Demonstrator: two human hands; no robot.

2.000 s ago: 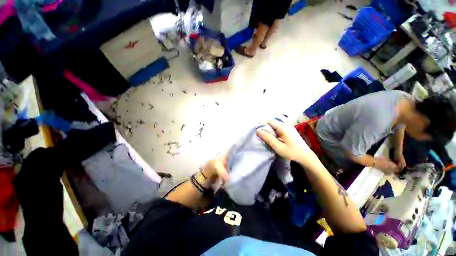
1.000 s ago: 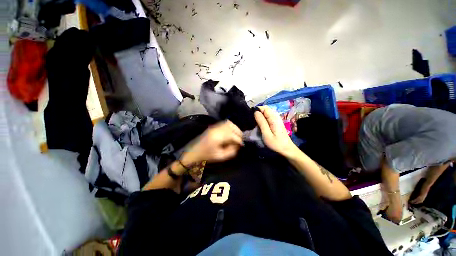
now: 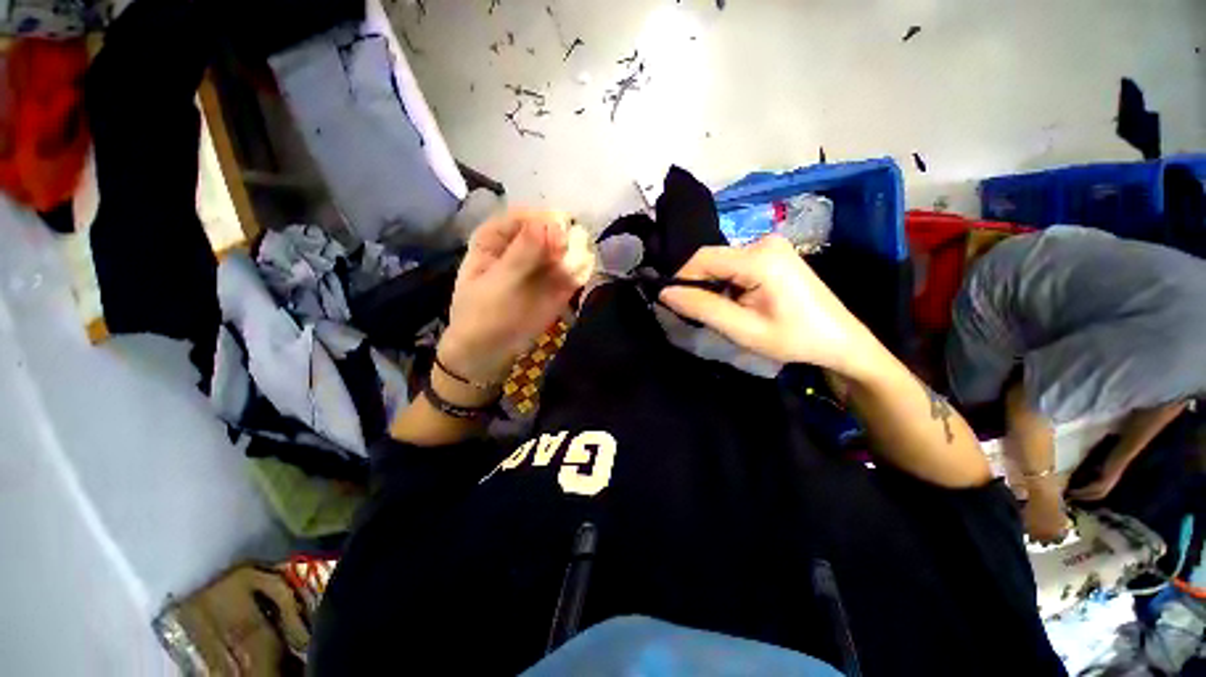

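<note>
A black-and-grey fabric piece [image 3: 685, 218] hangs in front of my lap, its black end pointing up and a grey part showing below my right hand. My right hand [image 3: 774, 302] pinches its edge between thumb and fingers. My left hand [image 3: 520, 284] is raised to the left of the piece with curled fingers, slightly blurred. I cannot tell whether it grips a thin edge or thread.
A blue plastic crate [image 3: 889, 218] stands beyond my right hand. A grey-and-black garment heap [image 3: 298, 337] lies by the wall at left. A long black fabric [image 3: 152, 199] hangs at upper left. A person in grey [image 3: 1085, 318] works at a machine [image 3: 1091, 562] on the right.
The grey piece first held up was turned and lowered, showing its black side. My left hand has since moved up and left, away from my right hand. The view has tilted down towards my lap.
</note>
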